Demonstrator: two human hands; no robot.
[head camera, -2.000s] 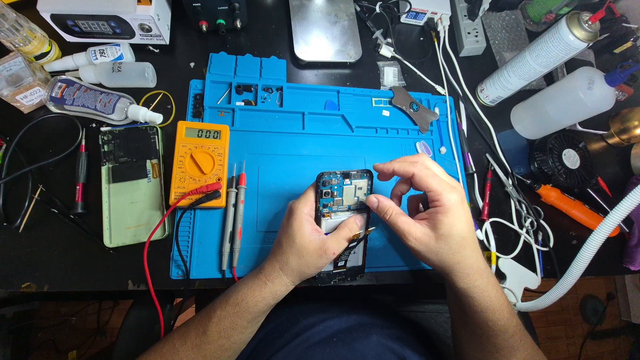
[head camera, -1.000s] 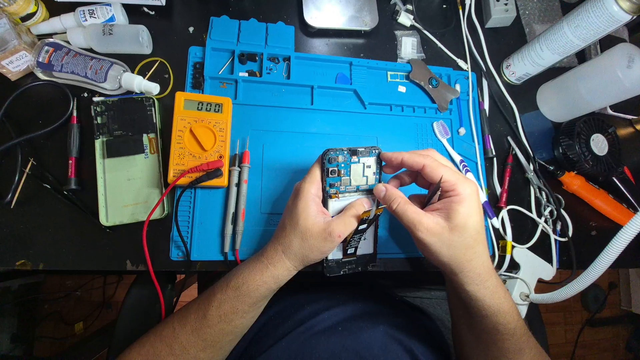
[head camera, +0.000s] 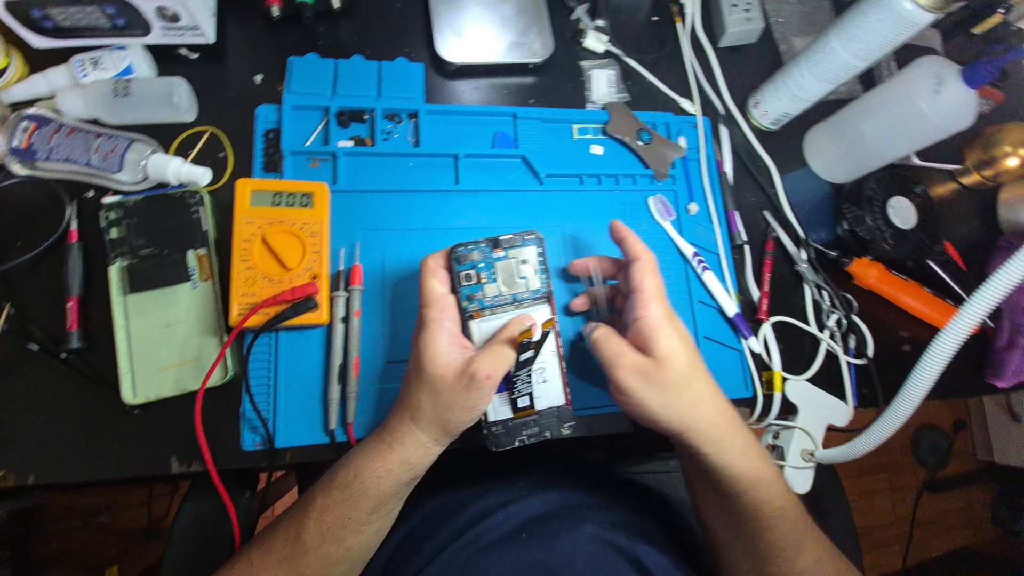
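Note:
My left hand (head camera: 468, 352) grips an opened smartphone (head camera: 516, 340) by its left side, with the thumb across the front near a black-and-gold flex cable (head camera: 526, 376). A blue circuit board (head camera: 476, 292) with a metal shield shows in the phone's upper half, and a white battery (head camera: 550, 380) lies below it. To the right, apart from the phone, my right hand (head camera: 632, 320) has its fingers half curled around a thin, blurred, pale item (head camera: 597, 286); its kind is unclear. The phone is above the front part of the blue work mat (head camera: 384, 212).
Left of the phone are an orange multimeter (head camera: 280, 252), its probes (head camera: 346, 352) and a pale green phone back cover (head camera: 164, 320). To the right lie a toothbrush (head camera: 704, 272), white cables (head camera: 788, 200) and an orange-handled tool (head camera: 912, 296). Bottles (head camera: 96, 152) stand or lie at the left.
My right hand has moved off the phone to the right, and its fingers have spread. My left hand still holds the phone.

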